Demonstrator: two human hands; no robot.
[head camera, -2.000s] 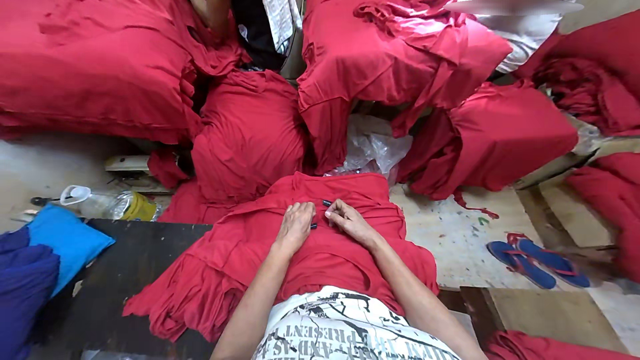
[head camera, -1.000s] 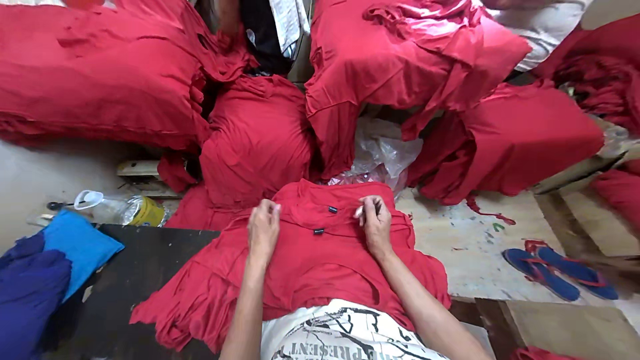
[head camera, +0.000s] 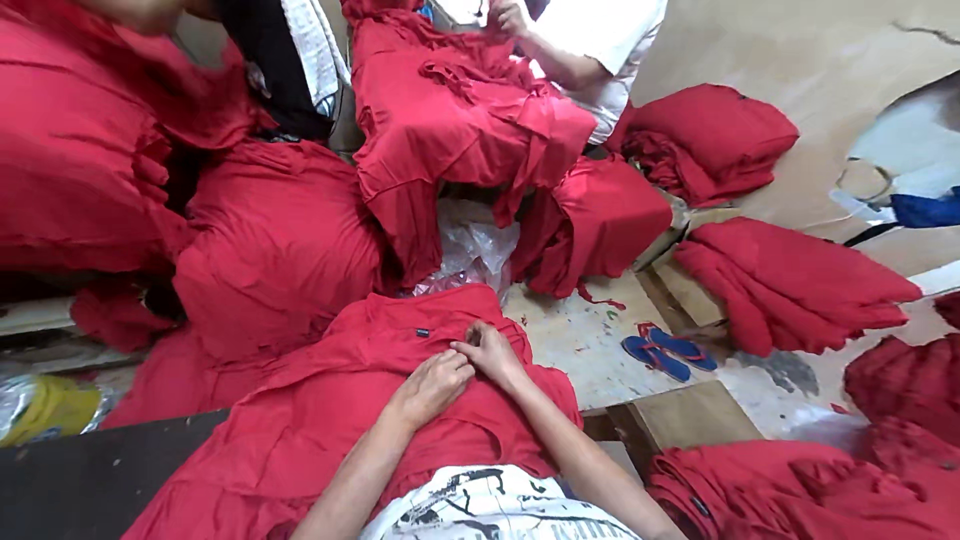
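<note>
Red fabric garments (head camera: 375, 405) lie spread over my lap and the dark table, with a small black label (head camera: 422, 332) showing near the upper part. My left hand (head camera: 435, 382) rests on the red cloth, fingers bent, its tips meeting those of my right hand. My right hand (head camera: 487, 352) is just to the right, fingers curled close to the cloth. Whether either hand pinches fabric or a small item cannot be told, as the fingers hide it.
A dark tabletop (head camera: 105, 472) is at the lower left, beside a yellow container (head camera: 52, 409). Red cloth piles (head camera: 277, 240) surround me. Clear plastic (head camera: 476, 240) lies ahead. Blue flip-flops (head camera: 667, 352) are on the floor at right. Two people work across from me, one in a white shirt (head camera: 600, 37).
My hands have come together over the cloth from their separated positions a second ago. Of the two black labels seen then, one shows now. The view has swung to the right.
</note>
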